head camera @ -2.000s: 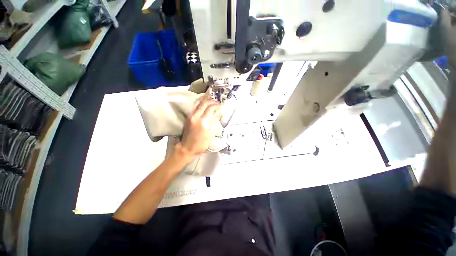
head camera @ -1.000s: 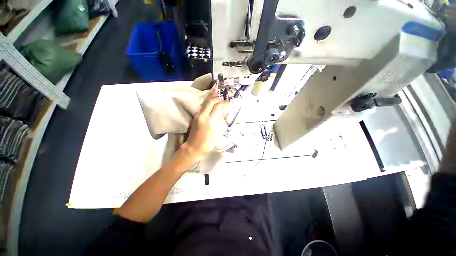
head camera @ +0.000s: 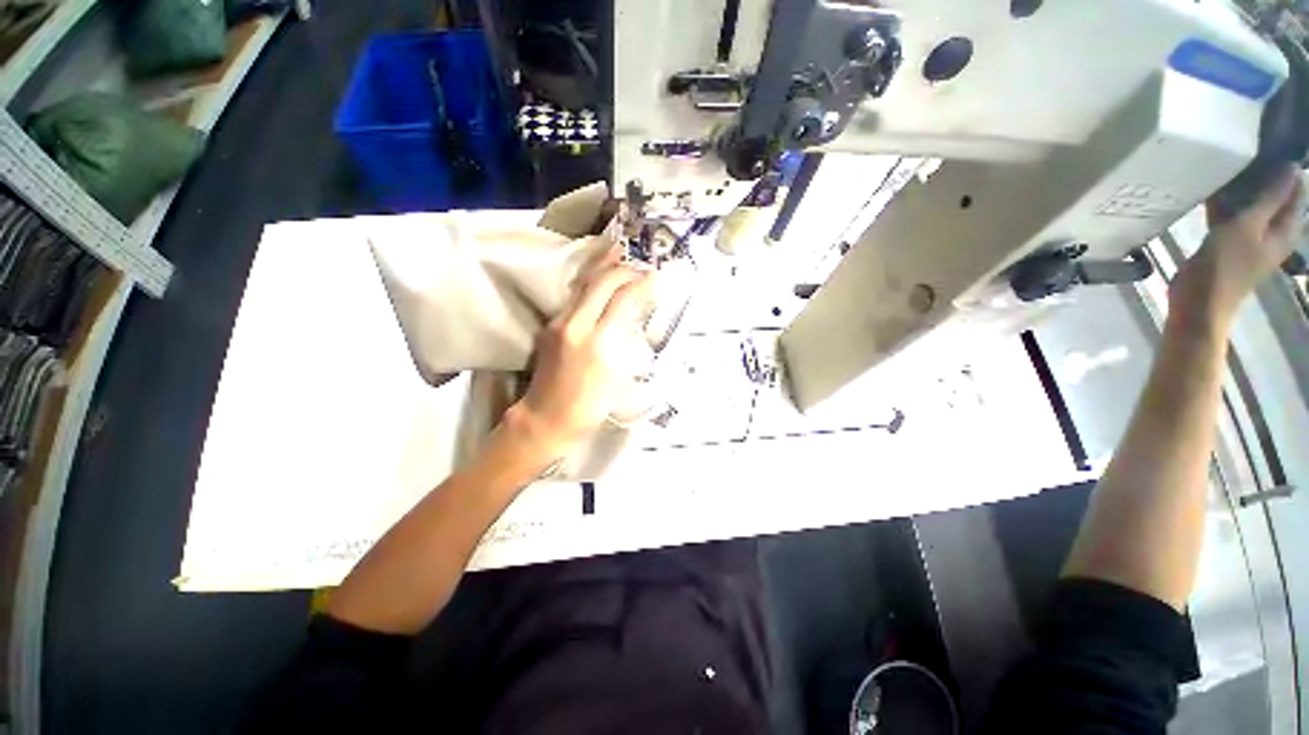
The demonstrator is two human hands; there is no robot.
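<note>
The beige bag body [head camera: 467, 295] lies on the white table, its upper right part at the needle and presser foot [head camera: 653, 241]. My left hand [head camera: 586, 359] lies on the bag just below the needle, fingers bent and holding the cloth; the fingertips are partly lost in glare. A darker inner part of the bag shows below its left flap. My right hand [head camera: 1249, 237] is at the far right edge, its fingers around the lower side of the dark handwheel [head camera: 1270, 144].
The off-white machine arm [head camera: 1062, 86] and column [head camera: 904, 287] stand over the white table [head camera: 316, 474]. A pale thread spool [head camera: 744, 227] is behind the needle area. A blue bin [head camera: 424, 115] stands behind, and shelves with dark stacks [head camera: 43, 287] and green bundles [head camera: 115, 151] are at left.
My right hand and forearm have come into fuller view at the handwheel. The whole view has shifted a little. My left hand and the bag stay at the needle, almost unchanged.
</note>
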